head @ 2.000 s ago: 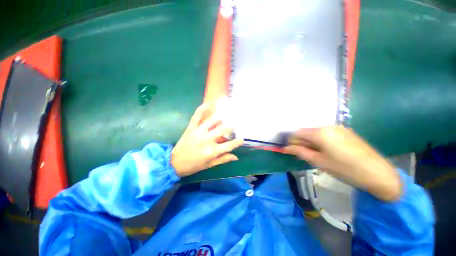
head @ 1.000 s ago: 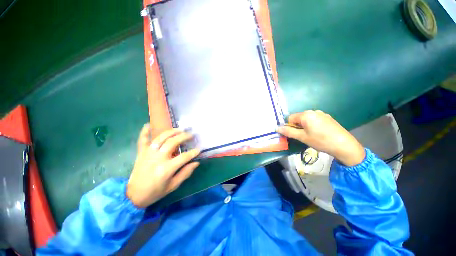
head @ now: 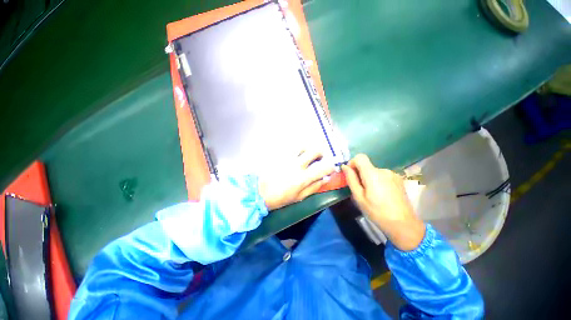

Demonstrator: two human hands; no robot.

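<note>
The display panel lies on a red-orange foam pad, its face whitish with glare and its edges dark. Black edge tape runs along its right long edge. My left hand rests palm down over the near edge, fingers apart and pointing at the near right corner; it hides most of that edge. My right hand pinches a small dark end of tape at that corner, its fingertips close to those of my left hand.
Another dark grey panel lies on a red-orange pad at the left. A thick olive tape roll lies on the green bench. Below the bench edge at right is a whitish waste bucket with black scraps and yellow tangles.
My left hand has moved right along the near edge, from the left corner to the right corner. My right hand stays at the right corner. The view has shifted.
</note>
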